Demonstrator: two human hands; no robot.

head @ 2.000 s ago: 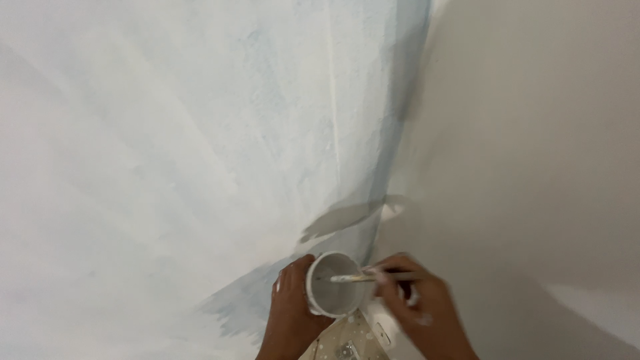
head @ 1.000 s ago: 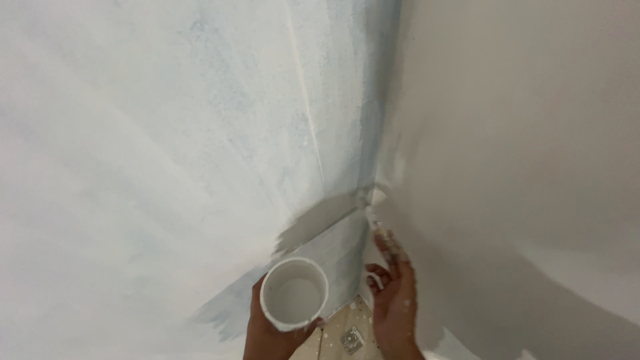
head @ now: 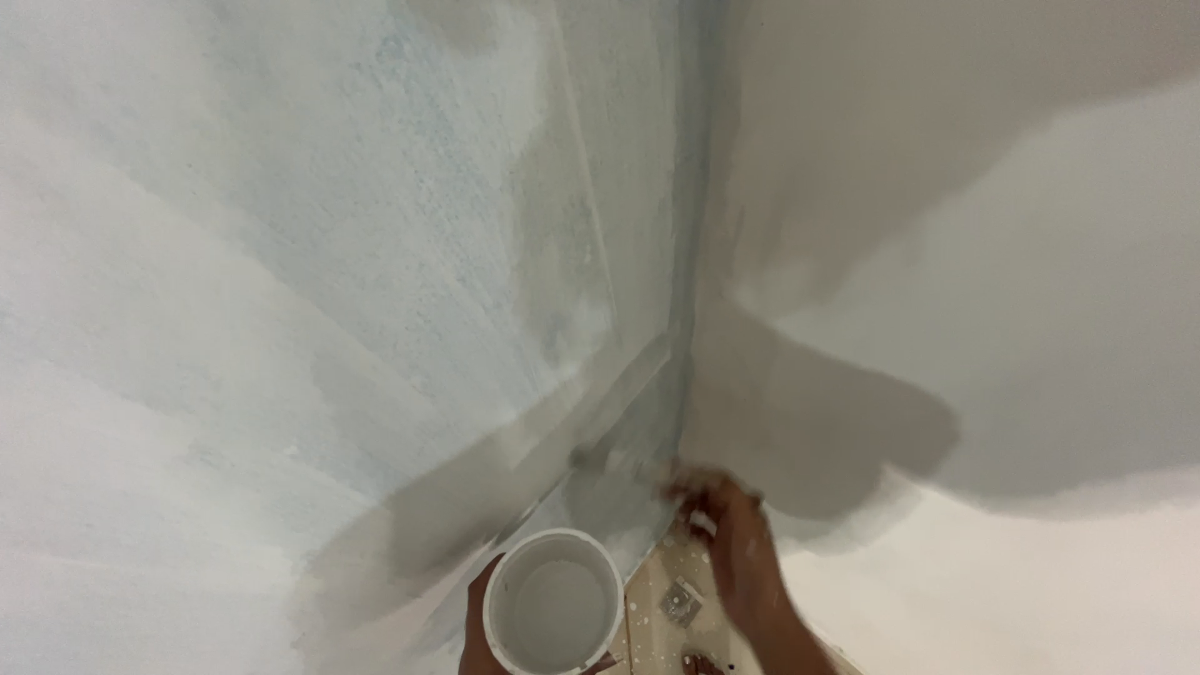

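Observation:
My left hand grips a white plastic tub from its left side and beneath; pale liquid paint lies inside. To the right of the tub, my right hand is closed around a paintbrush, blurred by motion. The brush points left, its dark tip over the lower part of the pale blue painted wall, near the corner. Whether the bristles touch the wall cannot be told.
A second, greyish wall meets the blue one at the corner. Below lies a tiled floor with paint spatters and a dark square piece. Part of a foot shows at the bottom edge. Shadows fall on both walls.
Two seconds ago the brush was over the tub's mouth; a second ago it was up at the corner. Now it points left over the lower blue wall.

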